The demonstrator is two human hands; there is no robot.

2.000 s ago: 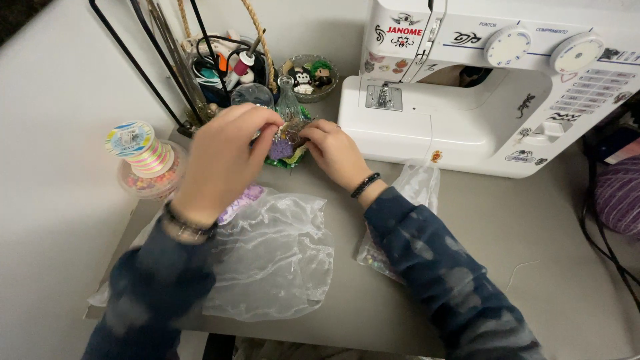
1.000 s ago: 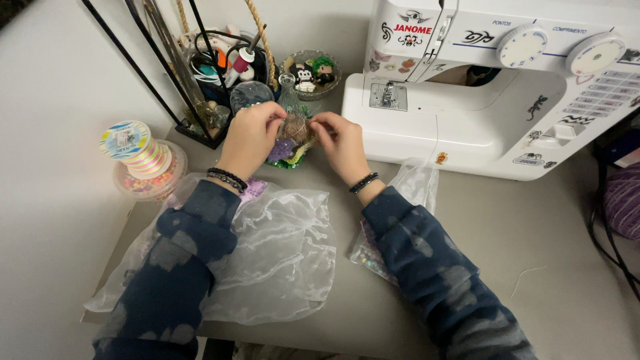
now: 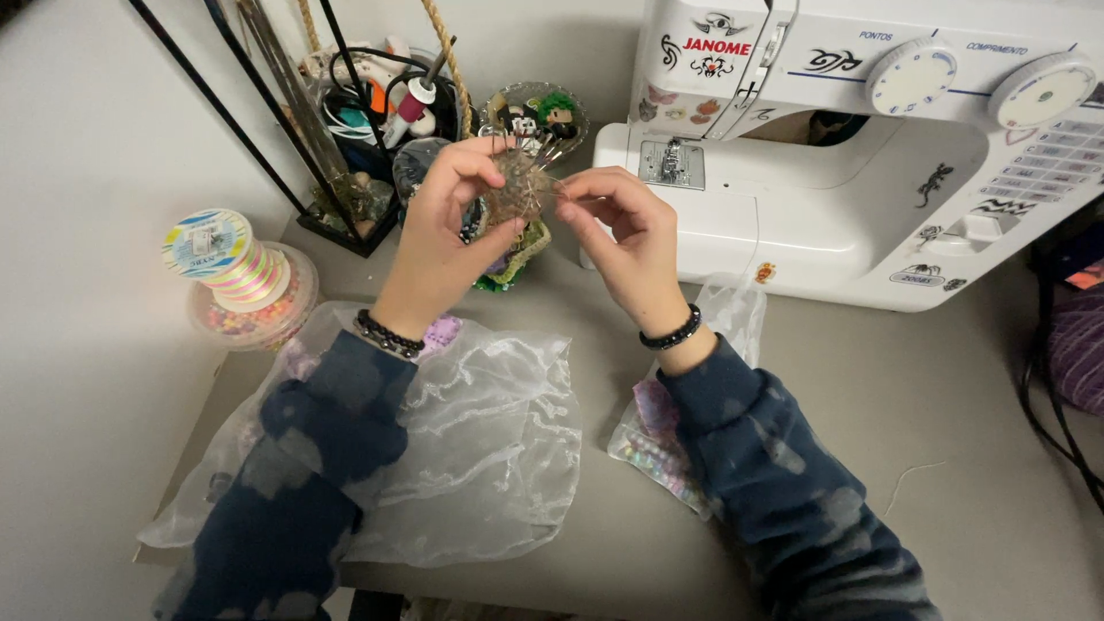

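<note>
My left hand (image 3: 453,224) holds a small brownish, translucent pincushion (image 3: 520,185) with several pins or needles sticking out of its top. Close on its right, my right hand (image 3: 625,233) pinches a thin needle or pin at the pincushion's edge, between thumb and forefinger. Behind and below the pincushion, a green and purple sequined piece (image 3: 517,259) is partly hidden. A sheer white organza bag (image 3: 483,448) lies spread under my left forearm, with purple pieces showing near it. Beside my right sleeve rests a smaller organza bag of beads (image 3: 660,466).
A white Janome sewing machine (image 3: 828,233) stands at the back right. On the left, a spool of multicoloured cord (image 3: 233,267) sits on a round tub of beads (image 3: 297,302). Behind are a tool holder (image 3: 366,112) and a glass dish of figurines (image 3: 569,138). Purple yarn (image 3: 1078,354) lies far right.
The pincushion, low between my hands one second ago, is now raised in my left hand, its pins in plain view. My right hand has come to its right edge.
</note>
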